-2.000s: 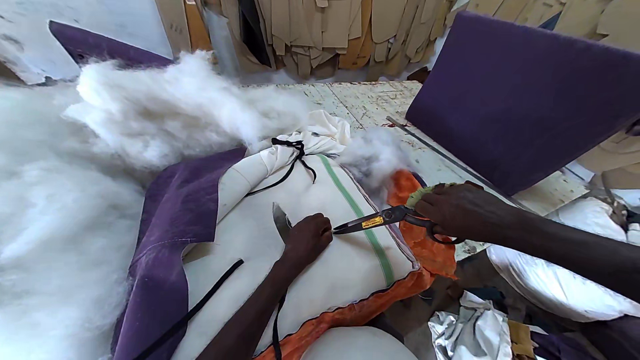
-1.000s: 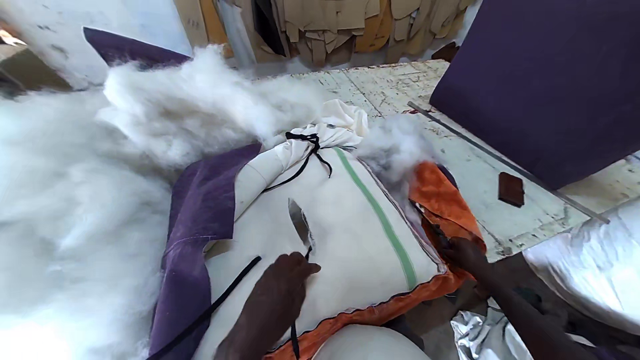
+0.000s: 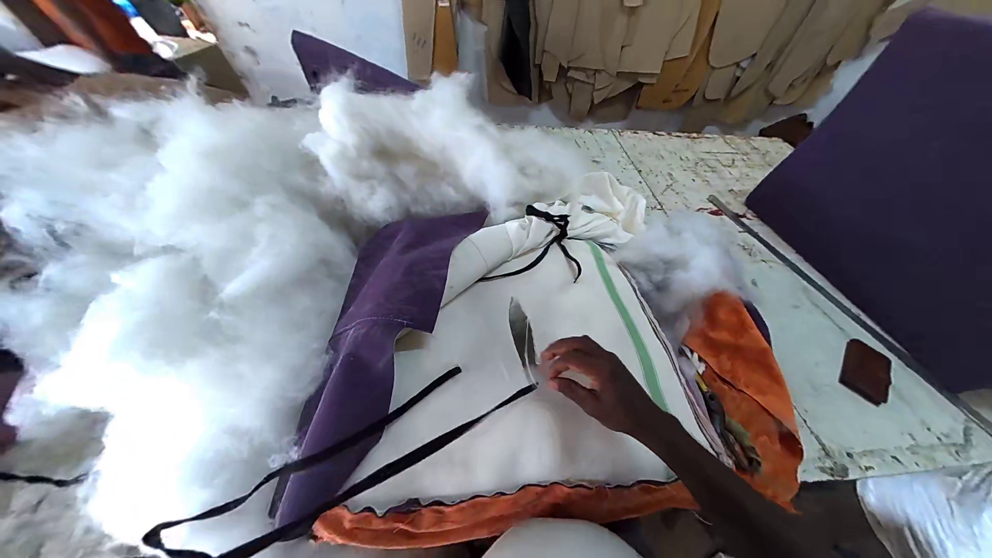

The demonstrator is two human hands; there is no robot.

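Observation:
My right hand [image 3: 593,384] hovers over the white fabric cover [image 3: 496,449], its fingers bent and apart, with nothing plainly held. Beside its fingertips is a narrow, pointed grey shape [image 3: 521,333], a slit or a blade; I cannot tell which. The end of a black strap [image 3: 434,447] lies just below it, and the strap loops to the lower left. Dark scissors [image 3: 717,411] seem to lie partly hidden in the orange cloth [image 3: 748,380] at the right edge. A black cord [image 3: 556,225] ties the gathered top. My left hand is out of view.
Loose white fibre stuffing [image 3: 209,271] is heaped at the left. Purple fabric [image 3: 387,310] flanks the cover. To the right are a metal bar [image 3: 829,298], a brown block [image 3: 866,372] and a large purple panel [image 3: 891,209] on the worn table [image 3: 821,434]. Cardboard patterns [image 3: 589,46] hang behind.
My left hand has gone from view. My right hand, which held the scissors two seconds ago, has moved from the orange cloth to the middle of the cover. The scissors are no longer in it.

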